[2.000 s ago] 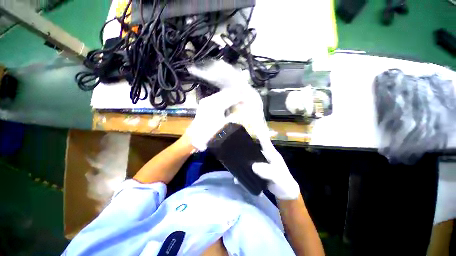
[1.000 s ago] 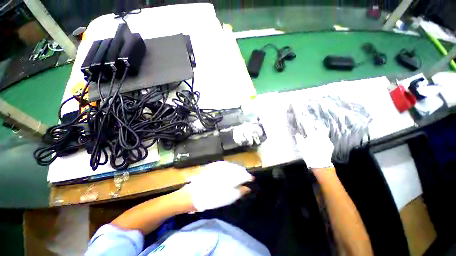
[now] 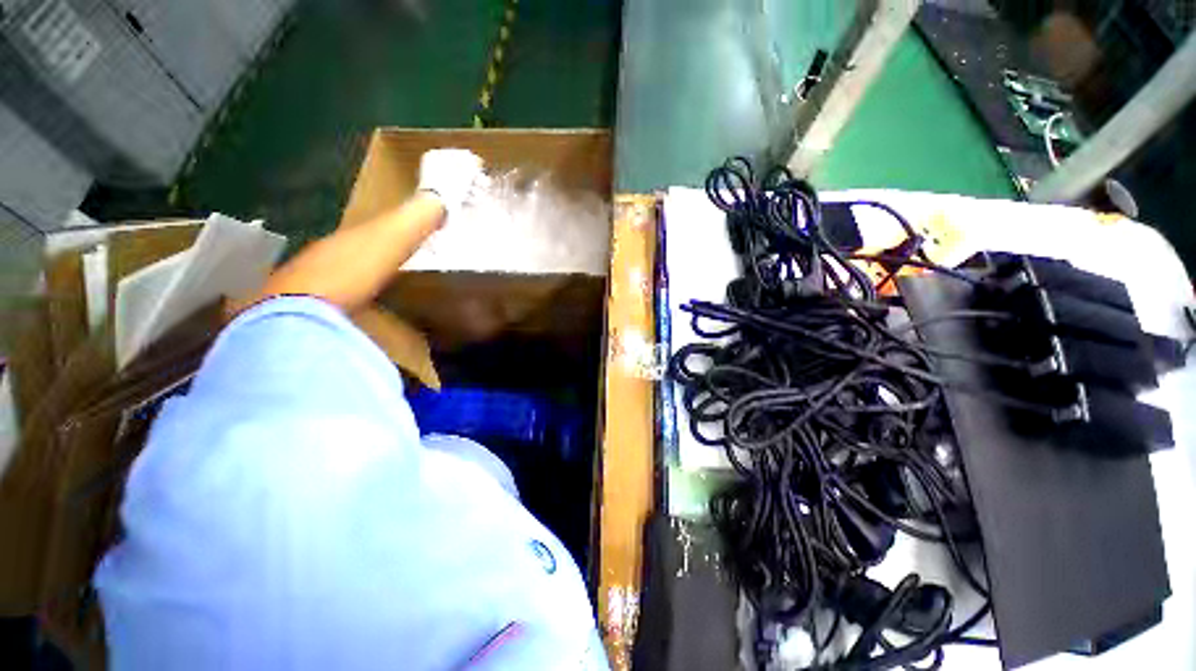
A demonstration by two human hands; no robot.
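My left hand [image 3: 450, 173], in a white glove, reaches into the open brown carton [image 3: 564, 164] at the upper middle. Its fingers are at the clear, whitish plastic bags [image 3: 525, 226]; the fingertips blend with the plastic, and I cannot tell whether they hold a bag. My right hand is out of the picture. Several black power adapters [image 3: 1095, 347] lie side by side at the right on a dark flat pad [image 3: 1049, 524]. Their black cords [image 3: 813, 380] lie in a tangled heap beside them.
The bench's brown front edge [image 3: 631, 288] runs down the middle. A blue crate [image 3: 483, 416] is below the carton. Folded cardboard and white sheets [image 3: 164, 288] stand at the left. A metal post [image 3: 853, 92] rises behind the bench. Grey cabinets [image 3: 105, 92] are at the upper left.
The view has swung left. My left hand has moved from the bench front into the carton. My right hand, earlier on the bagged adapters, has left the picture, and so have those adapters.
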